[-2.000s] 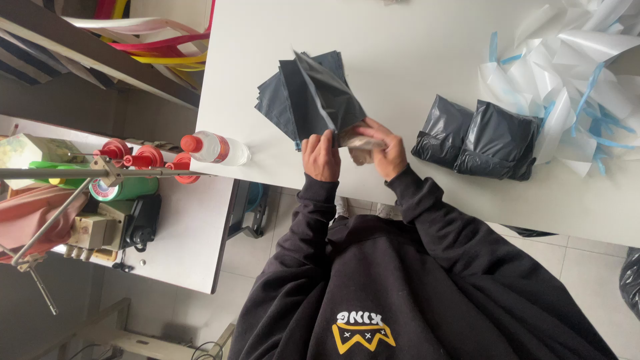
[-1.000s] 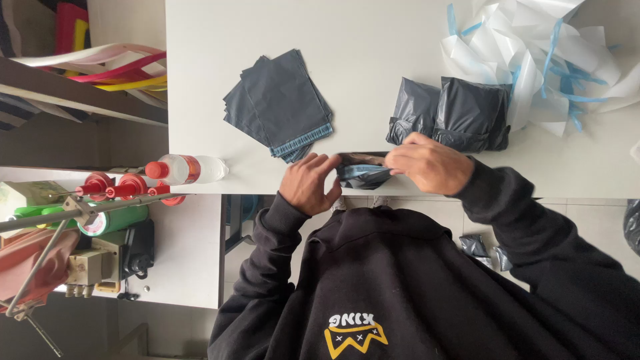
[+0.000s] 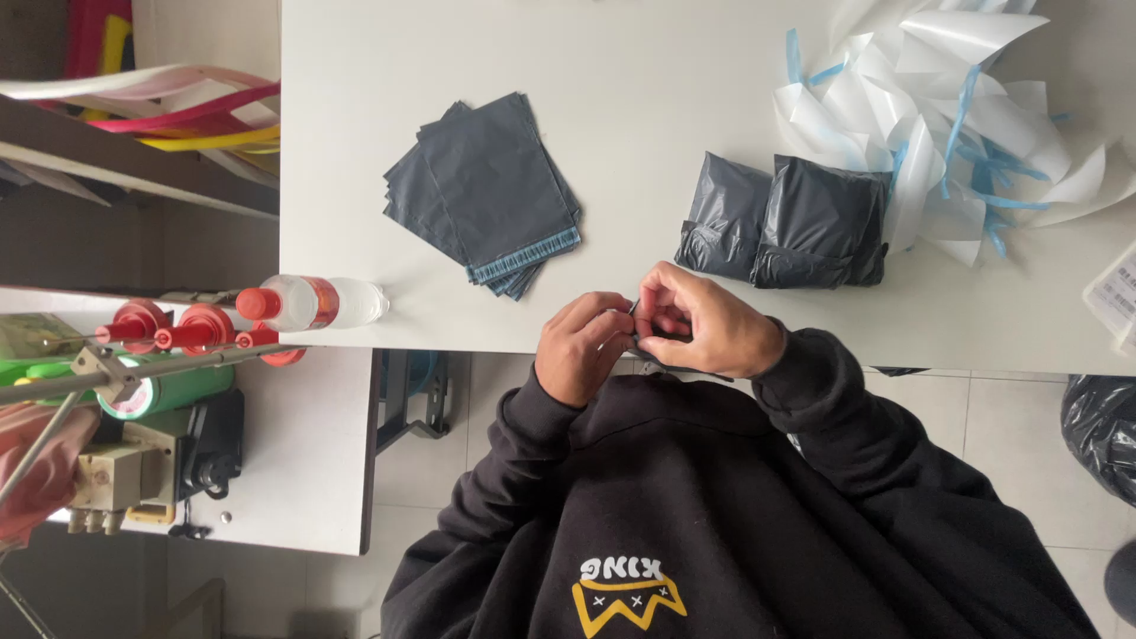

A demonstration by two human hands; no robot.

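Note:
My left hand (image 3: 586, 344) and my right hand (image 3: 701, 324) meet at the table's near edge, fingertips close together. Between them they pinch a dark plastic mailer bag (image 3: 679, 366), mostly hidden by my fingers and seen nearly edge-on. A fanned stack of flat dark mailer bags (image 3: 497, 182) with blue adhesive strips lies beyond my left hand. Two filled dark mailer bags, one (image 3: 728, 213) partly against the other (image 3: 821, 226), rest side by side just beyond my right hand.
White liner strips with blue tape (image 3: 941, 124) are heaped at the right of the white table (image 3: 639, 89). A plastic bottle with a red cap (image 3: 333, 303) lies at its left edge. Red thread cones (image 3: 200, 328) and a machine (image 3: 133, 470) stand on a lower table.
Two seconds ago my hands held a dark bag and a clear-wrapped item over the stack. They have since moved to the table's near edge, and the wrapped item no longer shows.

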